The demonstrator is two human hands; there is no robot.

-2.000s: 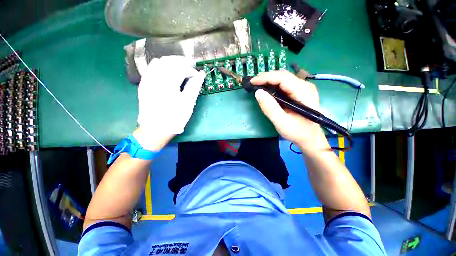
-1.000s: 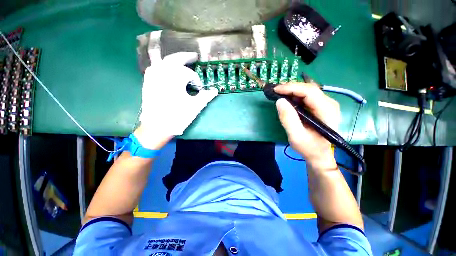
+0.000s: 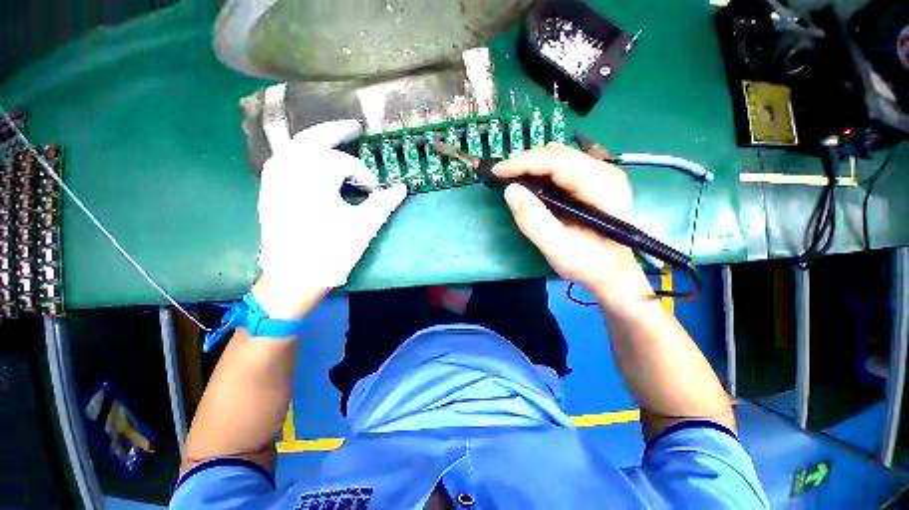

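Note:
A green circuit board strip [image 3: 476, 141] lies in front of a dull grey rest [image 3: 389, 100]. My left hand [image 3: 321, 207], in a white glove with a blue wrist strap [image 3: 261, 317], is at the strip's left end, thumb and forefinger closed on thin solder wire, whose tip is too small to make out. The wire [image 3: 100, 227] also runs from the far left to the wrist. My bare right hand [image 3: 570, 214] holds a black soldering iron [image 3: 608, 221] like a pen. Its brown tip is over the strip's middle; contact cannot be told.
A grey fume hood [image 3: 369, 35] overhangs the rest. A black box with whitish bits [image 3: 573, 50] stands behind. Blue-handled cutters [image 3: 663, 162] lie right of the strip. Board panels [image 3: 32, 234] lie far left. A black soldering station [image 3: 772, 75] and cables [image 3: 825, 214] are far right.
The camera view has shifted back and forth. Against the strip, the iron's tip has moved from the left part towards the middle. My left fingers have moved off the boards towards the strip's near left edge.

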